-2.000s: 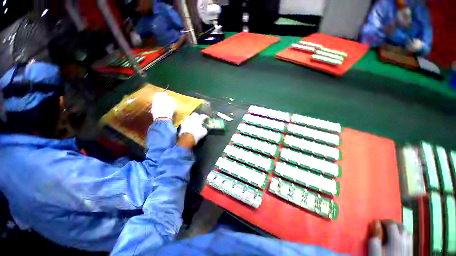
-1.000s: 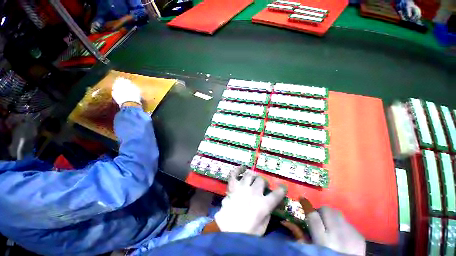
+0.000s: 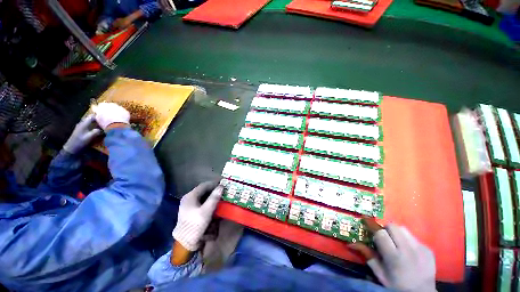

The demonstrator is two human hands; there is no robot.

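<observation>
Two columns of narrow green circuit boards lie on a red work board (image 3: 422, 171); most carry white strips (image 3: 342, 148). The lowest left circuit board (image 3: 256, 199) and lowest right circuit board (image 3: 325, 221) show bare pads and parts. My right hand (image 3: 399, 251), gloved with bare thumb and index tips, grips the right end of the lowest right board. My left hand (image 3: 198, 214), in a white glove, has its fingertips at the left end of the lowest left board; whether they grip it is unclear.
A neighbour's gloved hands (image 3: 108, 120) work over a tan sheet (image 3: 165, 94) at left. A small white slip (image 3: 228, 105) lies on the dark green bench (image 3: 285, 51). A pale stack of strips (image 3: 472, 142) and a second red board with covered boards (image 3: 490, 228) stand at right.
The board that was between my hands at the lower middle now lies at the bottom of the right column. My left hand has moved left to the left column's end. The view has shifted slightly.
</observation>
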